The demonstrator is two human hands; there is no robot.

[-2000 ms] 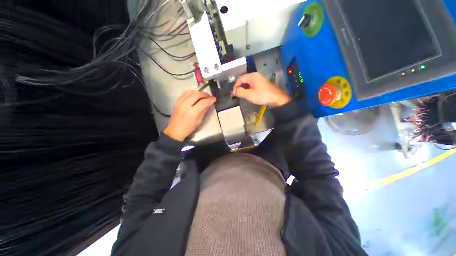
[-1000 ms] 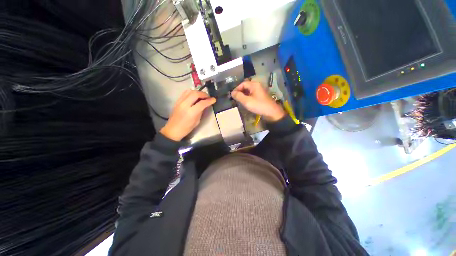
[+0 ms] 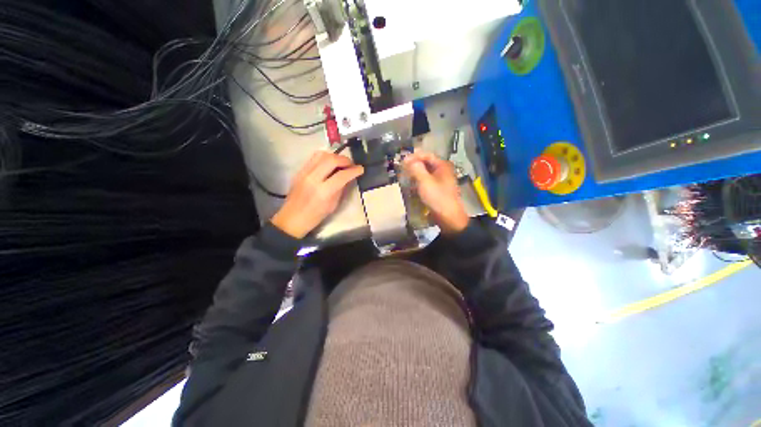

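Observation:
The dark loading fixture (image 3: 377,158) sits under the white end of the feed rail (image 3: 344,79). My left hand (image 3: 319,190) is at its left side, fingertips together at its edge; a short black cable (image 3: 340,148) shows just above these fingers. What the fingertips hold is hidden. My right hand (image 3: 435,188) is at the fixture's right side with thumb and fingers bent close together; any small piece between them is too small to tell. The pale front block (image 3: 385,217) lies just below the fixture, between the hands.
A mass of black cables (image 3: 100,250) hangs at left, with loose leads over the bench (image 3: 265,158). A red clamp (image 3: 331,127) is left of the rail. A yellow-handled tool (image 3: 483,197) lies right of my right hand. The blue control box (image 3: 521,108) bears an emergency stop (image 3: 546,172) and screen (image 3: 647,71).
My right hand has moved slightly down and right from the fixture and turned more upright. My left hand stays nearly in place. The yellow-handled tool is more exposed than in the first frame.

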